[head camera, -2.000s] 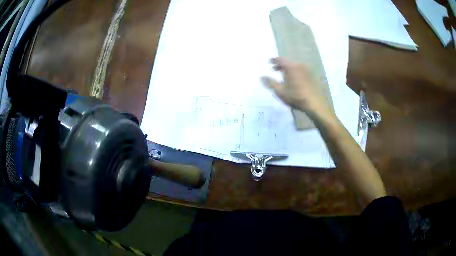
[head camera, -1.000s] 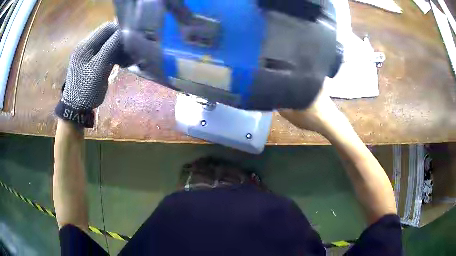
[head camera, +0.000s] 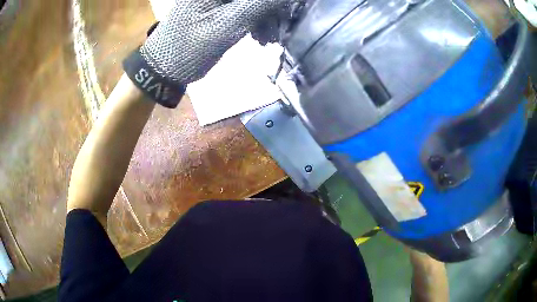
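The blue and grey motor body of the cutting machine (head camera: 377, 100) fills the right of the view, close to me. Its silver-grey base plate (head camera: 291, 144) shows below it at the table's front edge. A white fabric lay (head camera: 238, 82) lies beside the plate, partly under my glove. My left hand (head camera: 206, 41), in a grey mesh glove with a dark wrist strap, reaches to the machine's far side; its fingertips are cut off or blurred, so its grip cannot be told. My right hand is hidden behind the motor; only the forearm shows below it.
The brown table (head camera: 176, 171) bears a pale seam line at the left. Green floor with yellow-black tape (head camera: 368, 236) shows below the motor. A black cable (head camera: 494, 106) curves close over the motor at the right. My dark-clothed torso fills the bottom middle.
The machine has moved to the right and turned, with the motor now lower right. My gloved left hand has moved right, up to the fabric and machine. My right hand has gone behind the motor.
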